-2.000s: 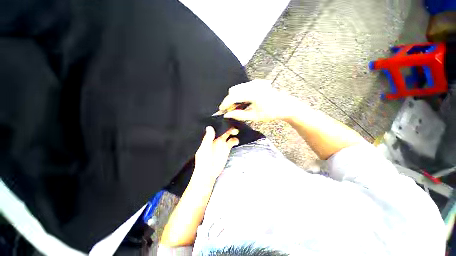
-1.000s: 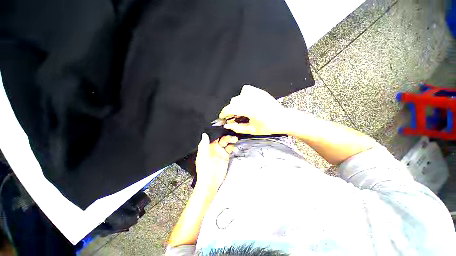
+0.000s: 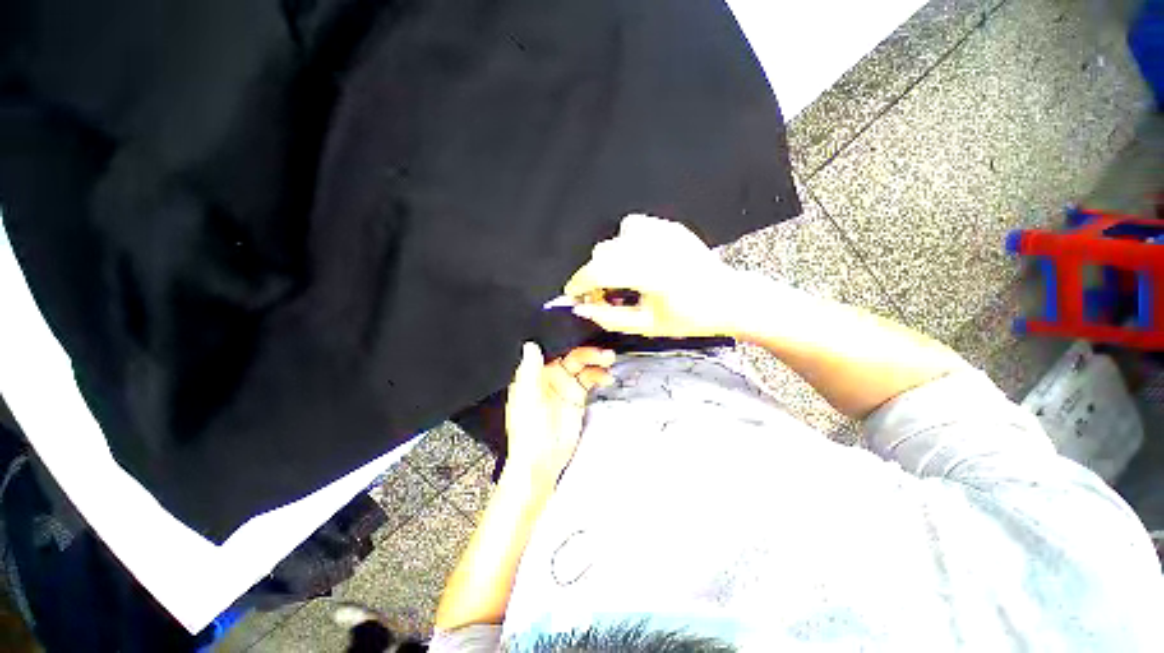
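Observation:
A large plain black garment [image 3: 472,191] covers much of the view, its near edge running past my body. My right hand [image 3: 664,287] is closed around thread snips [image 3: 560,304], their pale pointed tip showing to the left over the cloth. My left hand [image 3: 552,402] is at the near edge just below, thumb up on the cloth and fingers curled at the hem. The edge between thumb and fingers is pinched, partly hidden. A garment corner [image 3: 781,211] points right beyond my right hand.
The white table [image 3: 192,593] shows along the lower left and at the top. Speckled tile floor [image 3: 881,166] lies at the right, with a red and blue stool [image 3: 1104,281] and a whitish container [image 3: 1085,415]. Dark garments [image 3: 77,561] hang at lower left. Loose threads cling to my shirt.
The view has shifted, and the garment corner now shows at the right. Both hands stay near the hem. A small pale and dark object has appeared at the bottom left.

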